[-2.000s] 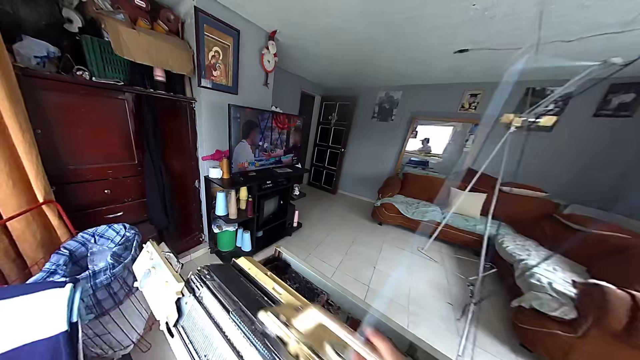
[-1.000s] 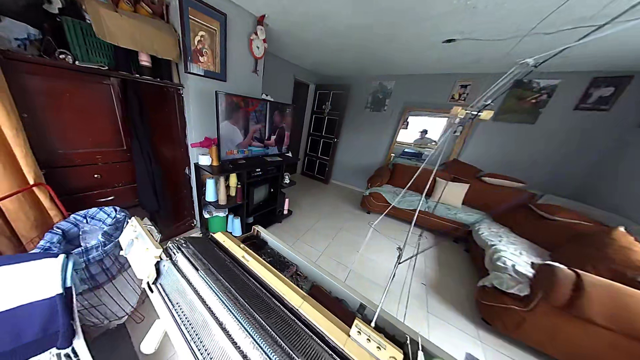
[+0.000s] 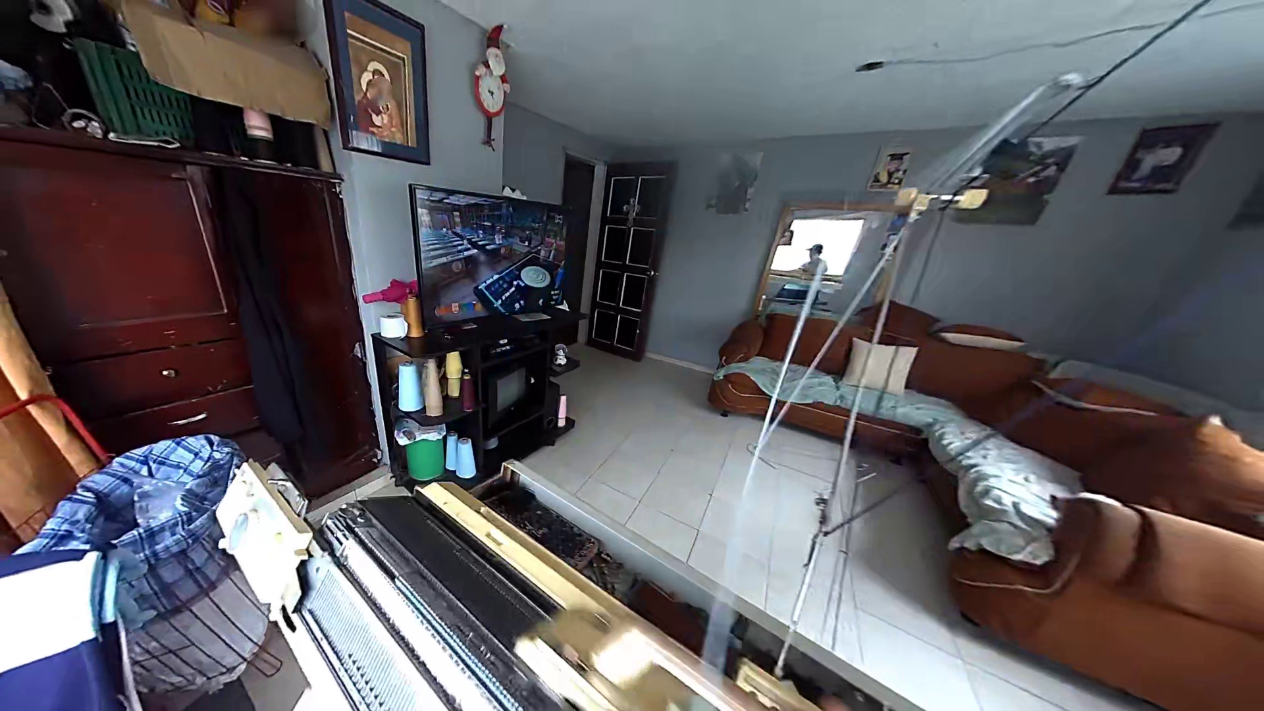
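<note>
A knitting machine [image 3: 444,583] runs diagonally from the lower left towards the bottom edge, with a needle bed [image 3: 370,632] and a long beige rail [image 3: 513,548]. Its beige carriage [image 3: 612,662] is blurred by motion at the bottom centre. A small skin-toned blur, seemingly part of my right hand [image 3: 837,704], shows at the bottom edge, right of the carriage; its grip is hidden. My left hand is out of view. Above the machine rises a yarn mast [image 3: 889,242] with beige tension fittings [image 3: 938,200]; thin strands and blurred rods slant down from it.
A wire basket [image 3: 193,632] lined with plaid cloth stands left of the machine, near a dark wooden wardrobe [image 3: 118,247]. Yarn cones [image 3: 433,387] and a green bucket [image 3: 426,458] sit on the black television stand. Brown sofas [image 3: 1106,612] line the right side beyond the tiled floor.
The carriage, in view two seconds ago and out of view one second ago, is back at the bottom centre. The hand visible beside it two seconds ago now barely shows. The television picture has changed.
</note>
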